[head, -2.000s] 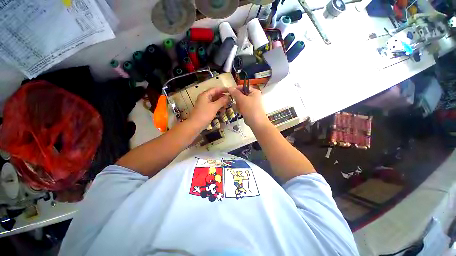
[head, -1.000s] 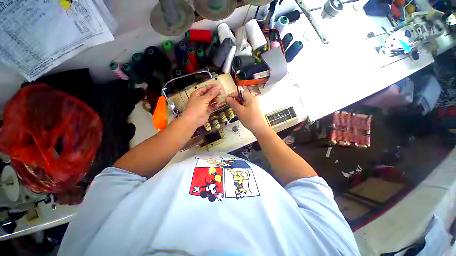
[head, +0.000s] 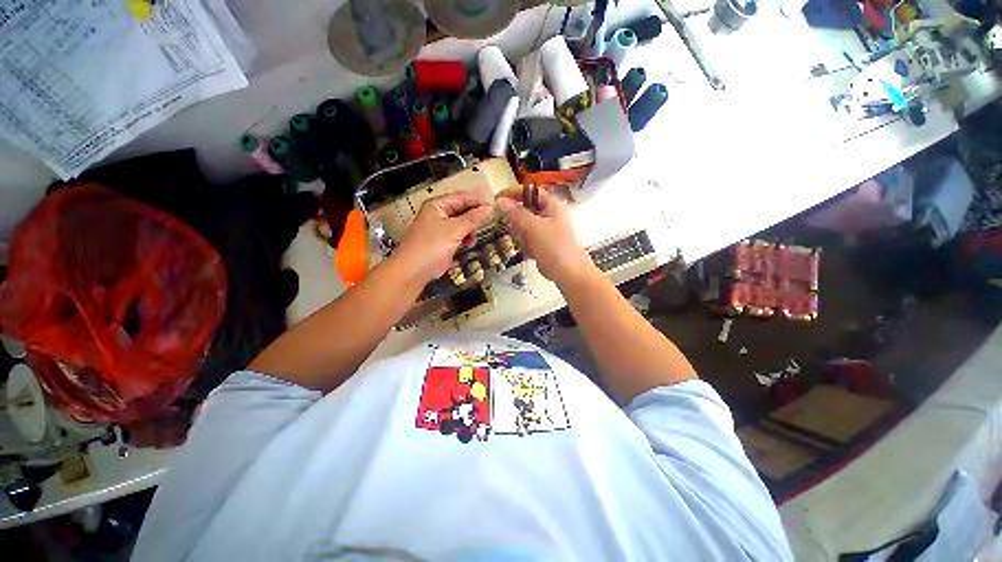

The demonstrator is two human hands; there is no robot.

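Note:
The cream-brown overlock machine (head: 418, 203) stands in front of me, its pale ribbed tension dials (head: 483, 263) just below my hands. My left hand (head: 445, 228) is over the machine's top with thumb and fingertips pinched together. My right hand (head: 541, 228) is close beside it, fingertips near the left ones, with small dark tweezers or snips (head: 532, 197) upright between its fingers. Any thread between the fingertips is too fine to make out.
Thread cones (head: 346, 126) stand behind the machine, and an orange-red thread box (head: 560, 176) is to its right. An orange guard (head: 352, 248) is at its left. A red plastic bag (head: 110, 296) lies on black cloth further left. A red woven stool (head: 774, 280) is on the floor at right.
My hands parted slightly about a second ago and are now close together again over the machine. The dark tool remains in my right hand.

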